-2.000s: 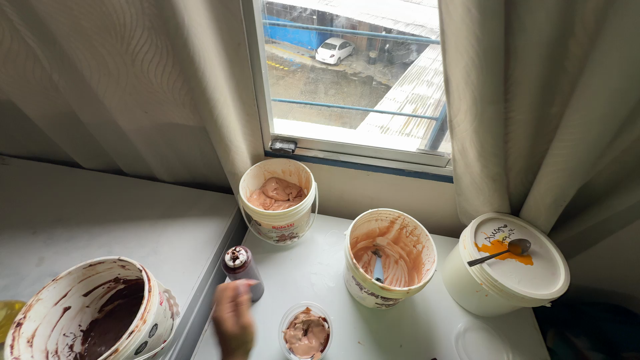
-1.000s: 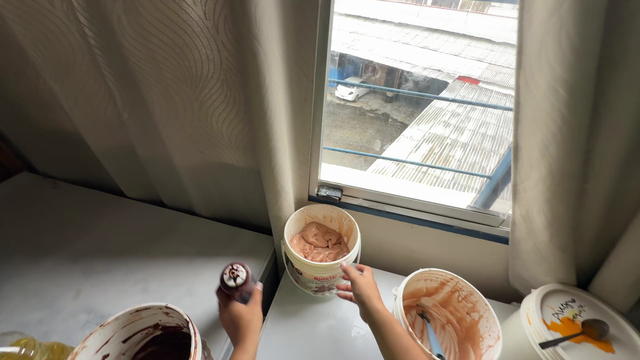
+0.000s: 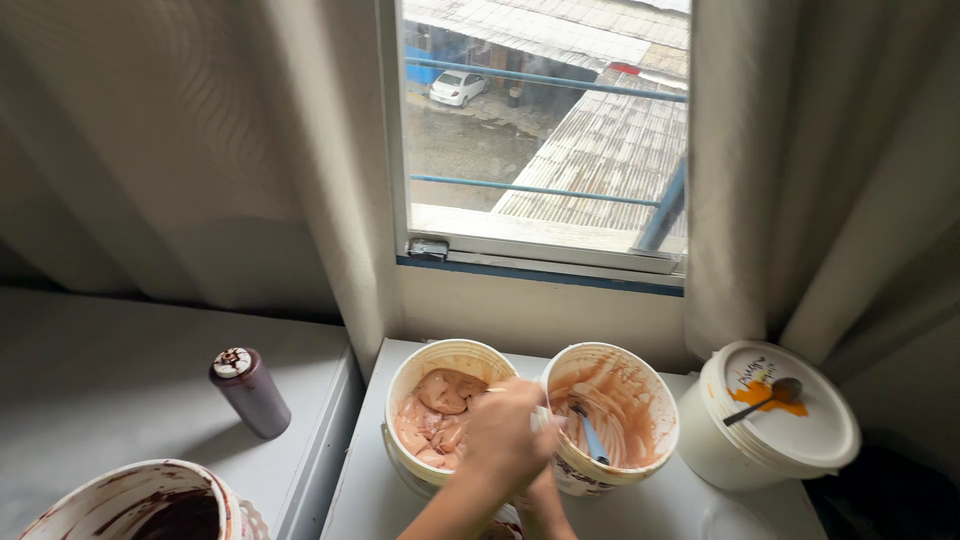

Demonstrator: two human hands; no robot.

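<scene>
Both hands are blurred and overlap between two white plastic buckets. My left hand [image 3: 502, 424] is in front, at the right rim of the bucket of pinkish-brown cream [image 3: 431, 427]. A pale tip shows beside its fingers, but what it belongs to is unclear. Mostly hidden behind it, my right hand [image 3: 551, 442] is by the left rim of the second bucket [image 3: 664, 450], which is smeared with cream and holds a blue-handled utensil [image 3: 591, 435]. Below the wrists, a small clear cup [image 3: 506, 517] is partly covered. A dark-filled squeeze bottle [image 3: 255, 397] stands on the left surface.
A chocolate-smeared bucket [image 3: 225, 502] is at the lower left. To the right stands a lidded white bucket [image 3: 712, 442] bearing writing, with a dark spoon [image 3: 765, 401] on an orange smear. Curtains [image 3: 322, 150] flank the window [image 3: 540, 262] behind. A round clear lid lies at the lower right.
The bottle that my left hand held one second ago now stands released on the left surface. Both hands have come together between the two cream buckets. The view has shifted.
</scene>
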